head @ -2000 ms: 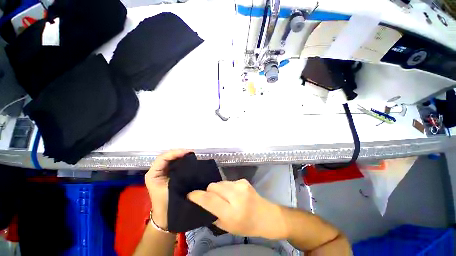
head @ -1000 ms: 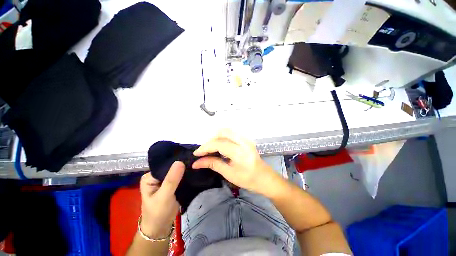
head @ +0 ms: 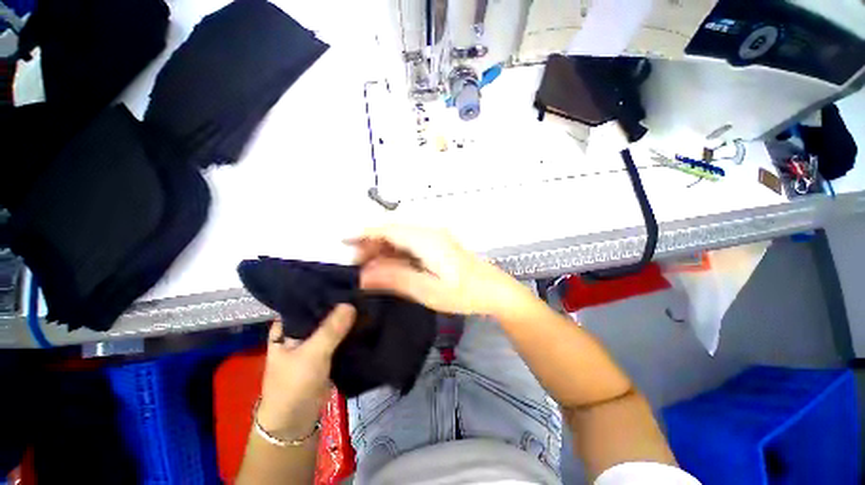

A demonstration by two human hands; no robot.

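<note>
A black cut piece (head: 379, 346) is held over my lap at the table's front edge, folded and bunched. My left hand (head: 302, 365) grips it from the left, with the thumb on top. My right hand (head: 417, 270) lies on its upper right part, with fingers pointing left; some fingertips are hidden or blurred, and the cloth shows below the palm. The sewing machine's presser foot area (head: 427, 90) stands behind the hands, with no cloth under it.
Black stacks of cut pieces (head: 90, 213) lie on the table's left, with another pile (head: 228, 76) beside them. A bent wire guide (head: 377, 152), thread snips (head: 690, 167) and a black strip (head: 641, 204) lie ahead and right. A blue crate (head: 768, 426) stands below right.
The cloth has gone from held flat to folded and bunched, and its left end now points further left. My right hand has moved up from the cloth's middle. The camera view has shifted.
</note>
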